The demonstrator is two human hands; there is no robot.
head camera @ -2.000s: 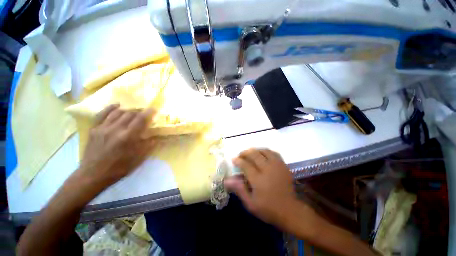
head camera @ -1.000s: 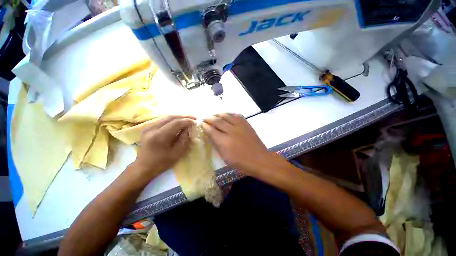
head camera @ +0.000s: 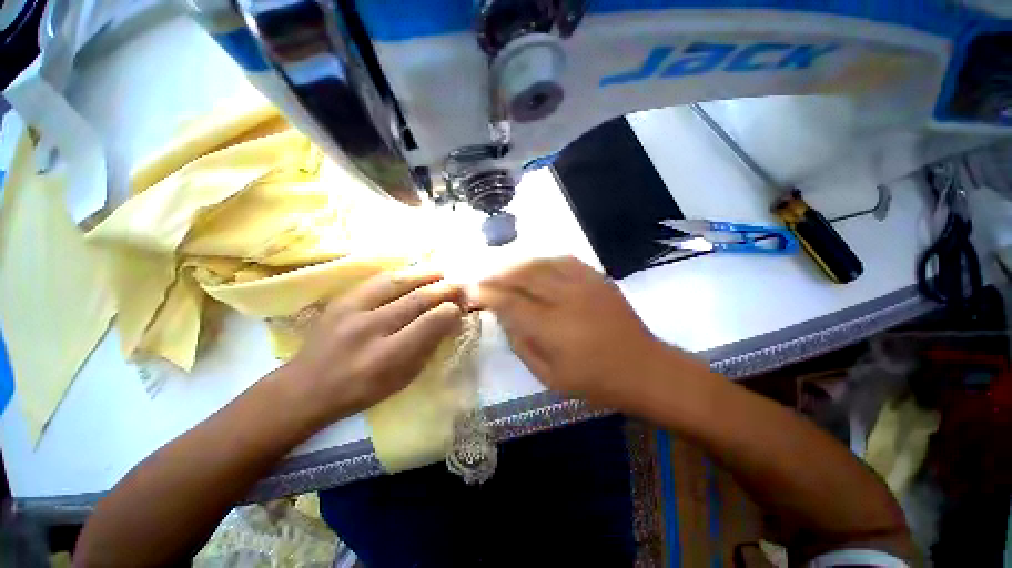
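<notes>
Pale yellow fabric (head camera: 239,239) lies bunched left of the needle, and part of it hangs over the table's front edge. A beige lace trim (head camera: 471,438) runs down from between my hands and dangles over that edge. My left hand (head camera: 372,333) lies on the fabric with its fingertips at the lace. My right hand (head camera: 572,322) pinches the lace and fabric edge beside it; the fingertips of both hands nearly touch. They are just in front of the needle area of the white sewing machine (head camera: 677,67). Bright glare hides the presser foot and needle.
Right of the needle lie a flat black rectangle (head camera: 624,194), blue thread snips (head camera: 732,236), a yellow-and-black screwdriver (head camera: 819,236), a bent metal rod (head camera: 866,209) and black scissors (head camera: 949,250). White-grey strips (head camera: 67,133) lie at the upper left. More pale fabric (head camera: 899,438) is below the table at right.
My hands first came together at the lace and fabric edge, the left moving in from the fabric pile. Since then they hold nearly the same place, while the view has shifted closer to the machine.
</notes>
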